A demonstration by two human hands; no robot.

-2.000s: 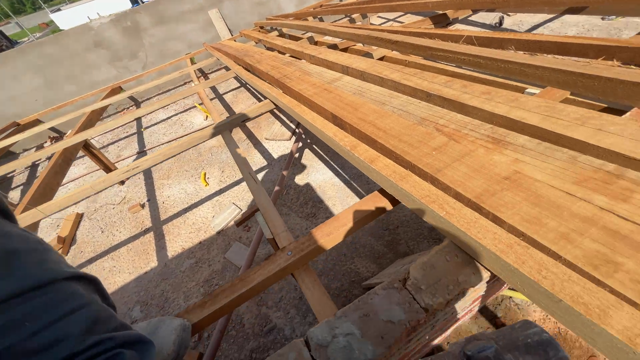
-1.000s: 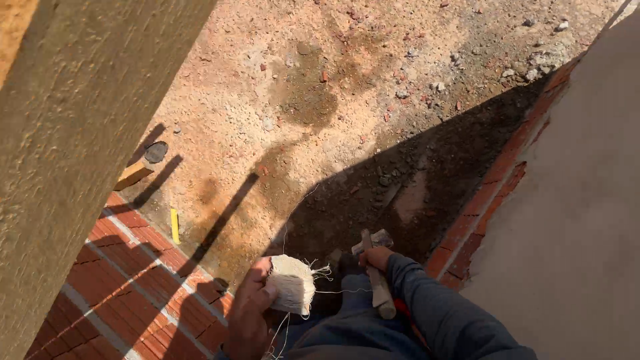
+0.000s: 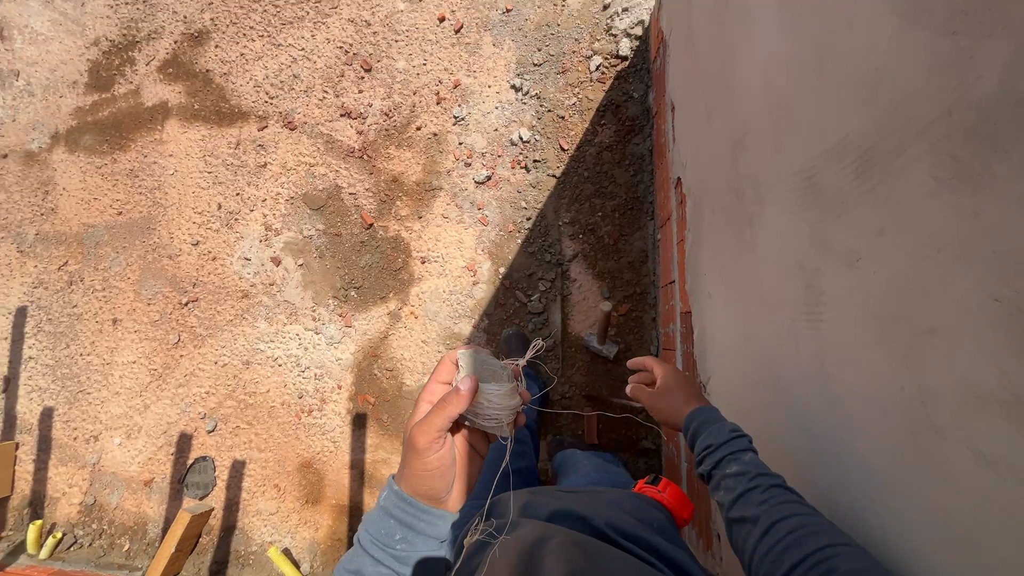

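Note:
My left hand (image 3: 444,436) grips a wound bundle of pale string (image 3: 490,394), thumb on top; loops and loose strands hang from it. One strand runs right toward my right hand (image 3: 666,392), whose fingers are curled beside the wall; whether they pinch the strand cannot be told. Beyond that hand, a hammer (image 3: 602,340) with a metal head and short wooden handle appears in the shade, handle pointing up in the view. A red tape measure (image 3: 666,498) sits at my waist.
A plastered wall (image 3: 848,240) with an exposed brick edge (image 3: 670,240) rises on the right. Rubble-strewn ground (image 3: 240,264) spreads left and ahead. At the lower left are a wooden post (image 3: 181,538), yellow tube ends (image 3: 283,560) and a dark round piece (image 3: 199,478).
The view has swung from roof timbers down to the ground. A second ago my right hand held the hammer; now the hammer is apart from it. The string bundle remains in my left hand.

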